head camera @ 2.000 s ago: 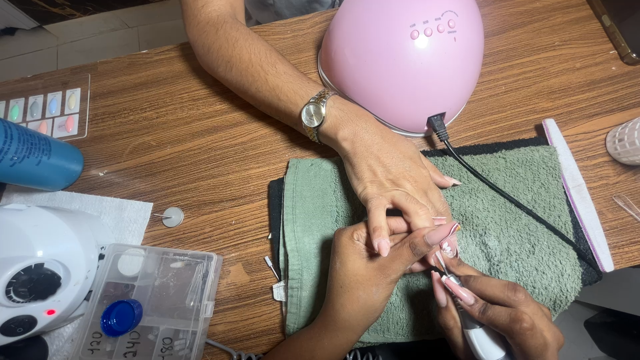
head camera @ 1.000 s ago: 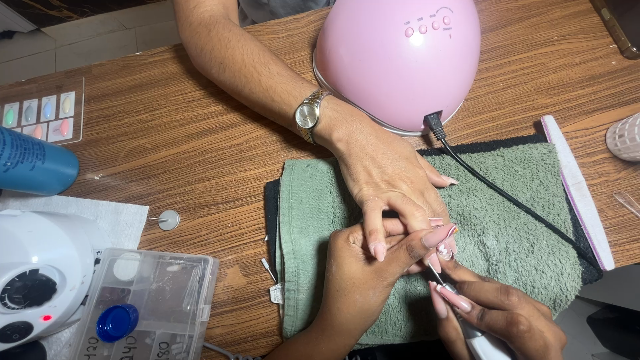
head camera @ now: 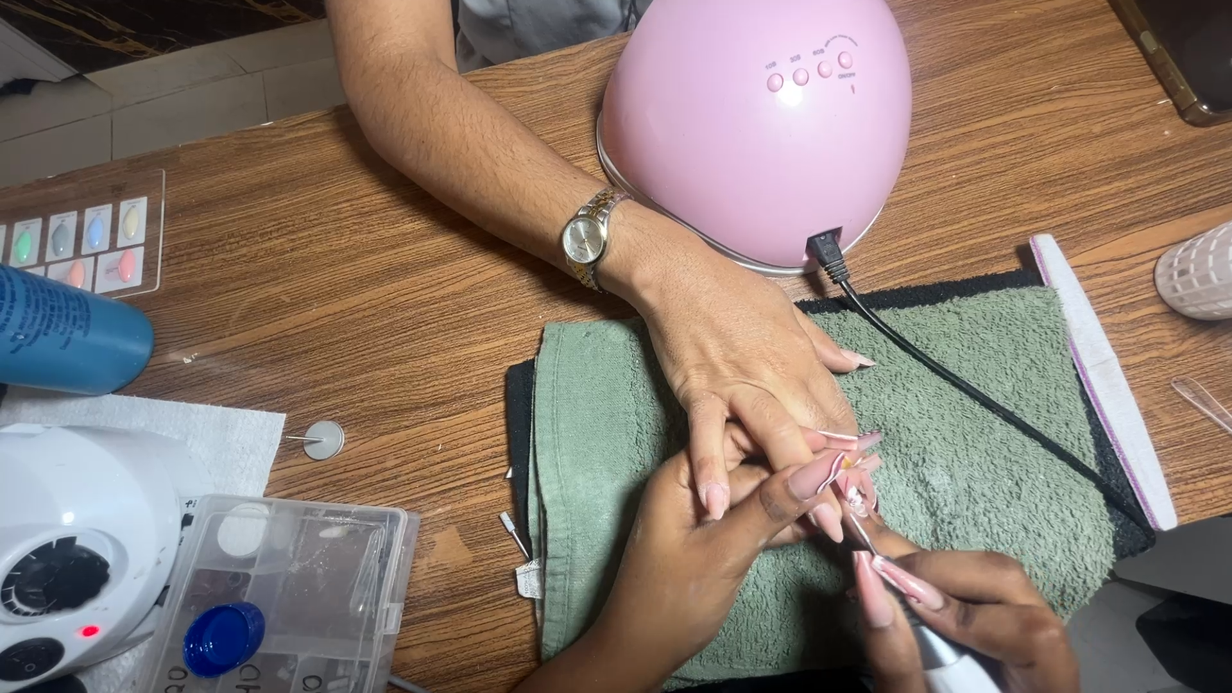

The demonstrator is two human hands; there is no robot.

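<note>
My left hand [head camera: 707,553] is closed around the fingers of another person's hand [head camera: 746,337], which lies palm down over the folded green towel [head camera: 962,433]. Between the fingers of my right hand [head camera: 982,616] is an electric nail drill handpiece [head camera: 943,659], white and silver. Its thin metal bit [head camera: 864,534] points at the held fingertips, beside my left thumb; whether it touches a nail cannot be told. Long pink and white decorated nails show on both my hands. The other person wears a two-tone wristwatch [head camera: 584,239].
A pink nail lamp [head camera: 760,125] with a black cord [head camera: 943,366] stands behind the towel. A nail file [head camera: 1102,385] lies along its right edge. At left are a blue bottle [head camera: 72,332], a white drill unit [head camera: 72,539], a clear compartment box [head camera: 318,577] and a metal disc [head camera: 324,440].
The drill bit and my right hand have shifted slightly at the held fingertips. My left hand keeps its grip on the other person's fingers.
</note>
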